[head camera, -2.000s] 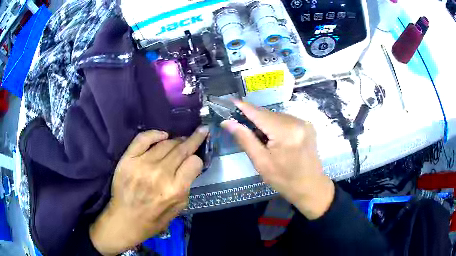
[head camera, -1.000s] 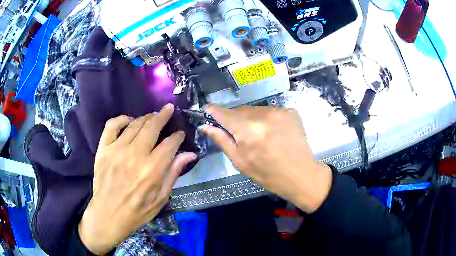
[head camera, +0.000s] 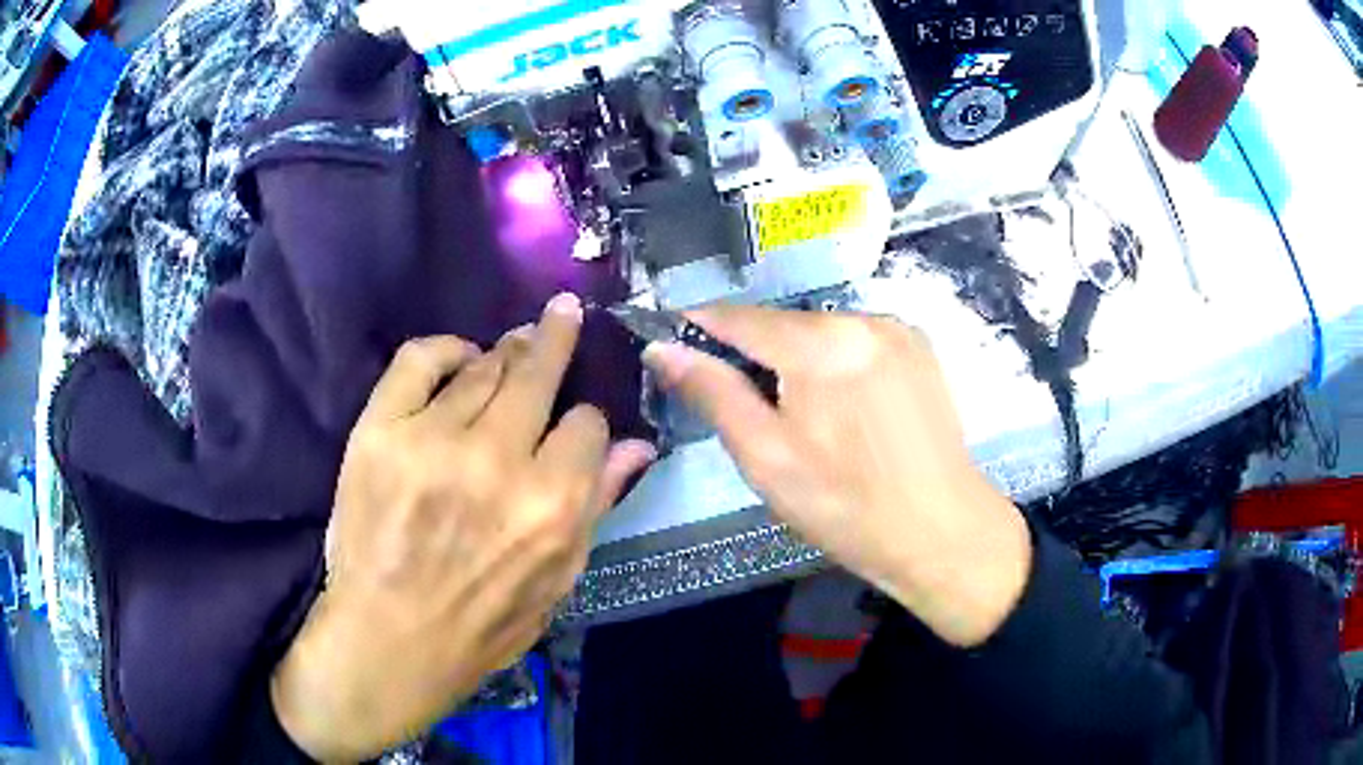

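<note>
The dark purple garment (head camera: 337, 284) lies at the left of the overlock machine, with a speckled seam across it near the top. My left hand (head camera: 464, 508) lies on the garment with spread fingers, its index fingertip just below the lit needle area (head camera: 591, 224). My right hand (head camera: 860, 434) holds a slim dark tool (head camera: 730, 359) between thumb and fingers. The silver tip of the tool points left at the fabric edge below the presser foot. Whether the tip touches the fabric cannot be told.
The white machine head (head camera: 561, 53) has tension dials (head camera: 733, 75) and a black control panel (head camera: 987, 75). Right of it lie a dark lint clump (head camera: 1054, 336), a thin silver tool (head camera: 1163, 187) and a dark red cone (head camera: 1205, 102). Plaid fabric (head camera: 165, 194) lies behind the garment.
My left hand has moved up and onto the fabric near the needle since the earliest frame. My right hand still holds the tool close to the fabric edge. The camera view has shifted.
</note>
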